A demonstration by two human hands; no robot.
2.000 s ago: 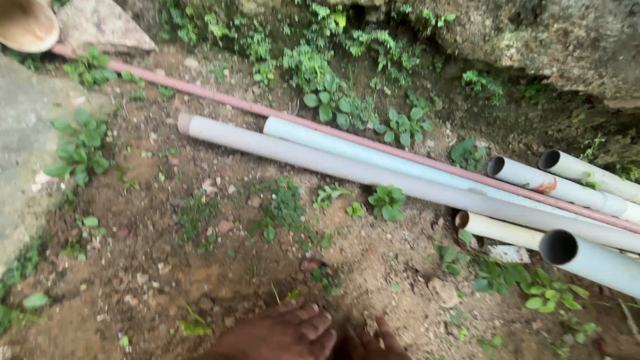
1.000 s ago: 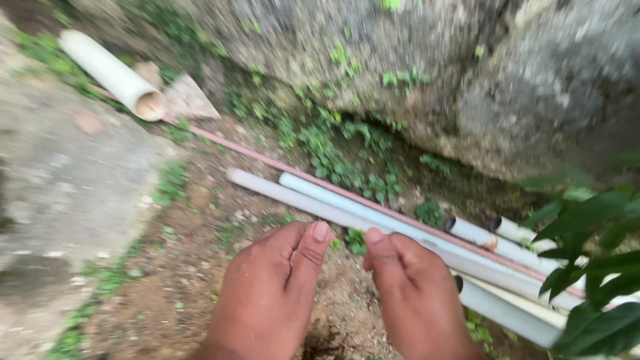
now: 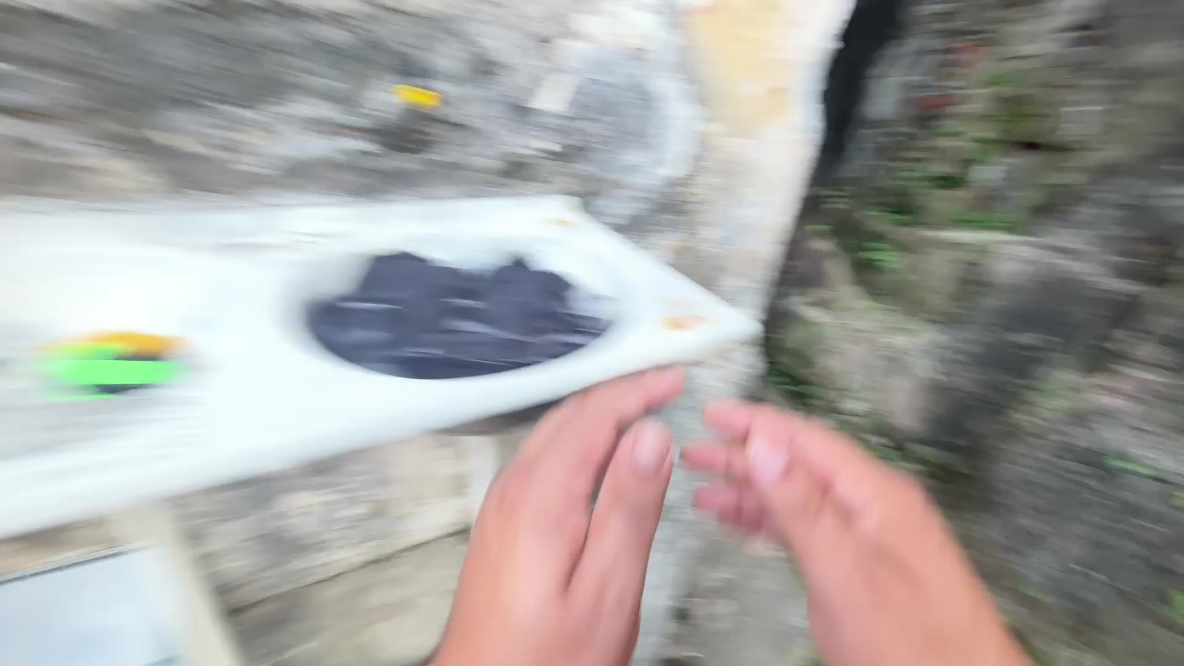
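Note:
My left hand (image 3: 573, 518), empty, is raised with its fingertips near the lower edge of a white sink with a drainboard (image 3: 240, 407); contact cannot be told through the blur. Dark cloth or dark water (image 3: 453, 324) fills much of the oval basin. To the right, my right hand (image 3: 832, 518) has bent fingers pointing toward the left hand, with a narrow gap between them and nothing held. On the drainboard at the left lies a blurred green and orange object (image 3: 111, 365).
A rough stone wall (image 3: 259, 102) stands behind the sink, with a small yellow item (image 3: 416, 96) against it. A mossy rock face (image 3: 980, 324) rises at the right. A pale flat panel (image 3: 92, 606) shows at the lower left.
The view has swung far from the pipes on the soil to the white sink. My hands, low in the frame two seconds ago, are now raised into view, still holding nothing.

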